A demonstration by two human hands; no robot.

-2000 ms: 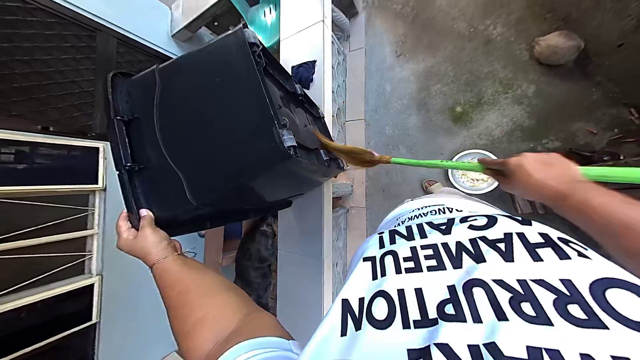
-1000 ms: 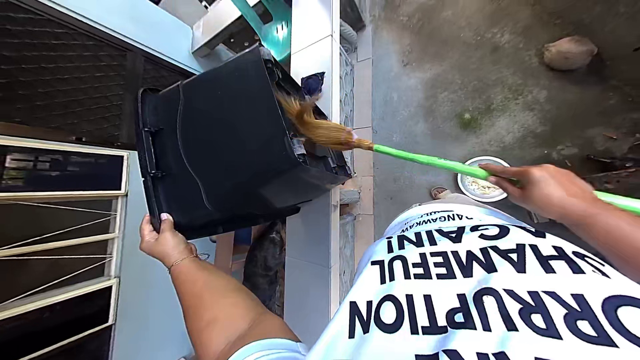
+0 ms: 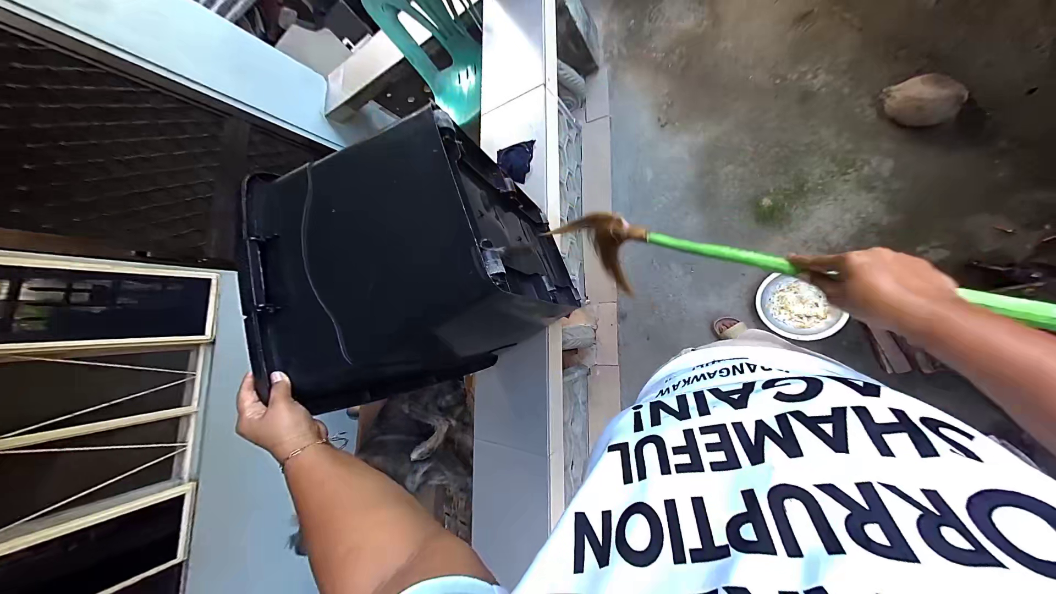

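A black plastic storage bin (image 3: 388, 247) lies tilted over a tiled ledge, its underside facing right. My left hand (image 3: 280, 417) grips the bin's rim at the lower left, thumb on top. A soft broom's green handle (image 3: 718, 250) is held in my right hand (image 3: 883, 285), which is closed round it. The broom's brown bristles (image 3: 609, 239) are splayed in two tufts just right of the bin's underside, with one tip close to it. Dirt or cobweb-like residue (image 3: 493, 260) shows on the bin's bottom edge.
The white tiled ledge (image 3: 516, 437) runs beneath the bin, with a dark cloth (image 3: 516, 160) on it. A teal plastic chair (image 3: 458, 82) stands behind. A basin of food scraps (image 3: 802, 307) and a coconut husk (image 3: 924, 100) rest on the ground. Window louvres (image 3: 107, 429) are at left.
The broom's bristles, against the bin's underside in the earlier frames, have come away to the right and spread apart. My left hand keeps its hold on the bin's rim.
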